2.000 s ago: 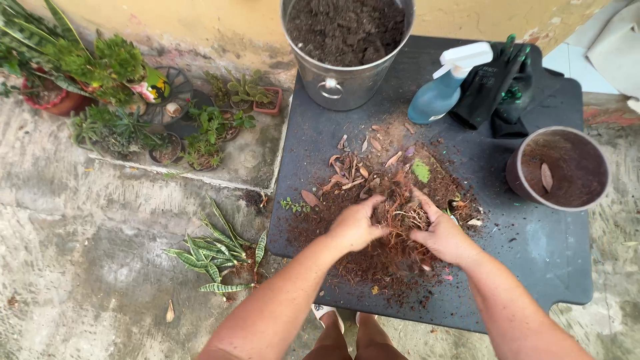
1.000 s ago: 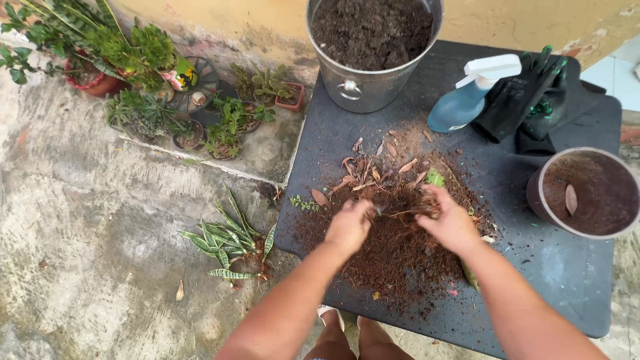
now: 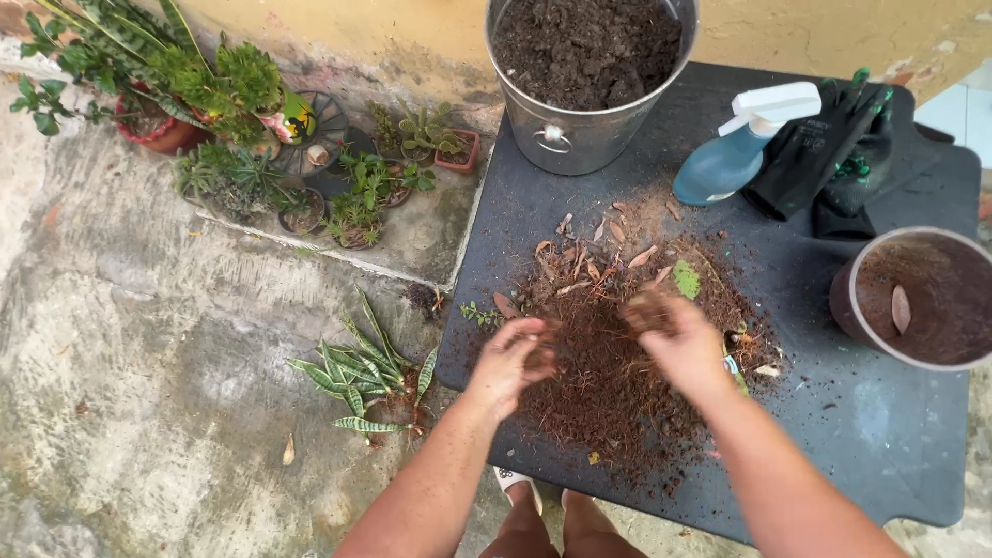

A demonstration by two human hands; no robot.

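Note:
A loose heap of brown soil and fine roots (image 3: 604, 387) lies spread on a dark table (image 3: 868, 465). My left hand (image 3: 515, 360) is at the heap's left side, its fingers curled and blurred; whether soil is between them cannot be told. At the heap's upper right, my right hand (image 3: 670, 325) has its fingers closed round a clump of soil and roots (image 3: 647, 310), also blurred. Dry brown leaves (image 3: 593, 267) lie behind the hands, with a green leaf (image 3: 686, 279) just beyond my right hand. A small green sprig (image 3: 480, 314) rests left of the heap.
A metal bucket of dark soil (image 3: 581, 139) stands at the back. Beside it are a blue spray bottle (image 3: 721, 167) and black gloves (image 3: 806, 155). A brown pot (image 3: 860, 302) holds one dry leaf. Uprooted snake plants (image 3: 364, 372) lie on the concrete floor, below potted plants (image 3: 364, 194).
My hands were close together in a root tangle two seconds ago and are now apart. The tangle has come loose, with more soil spread between them.

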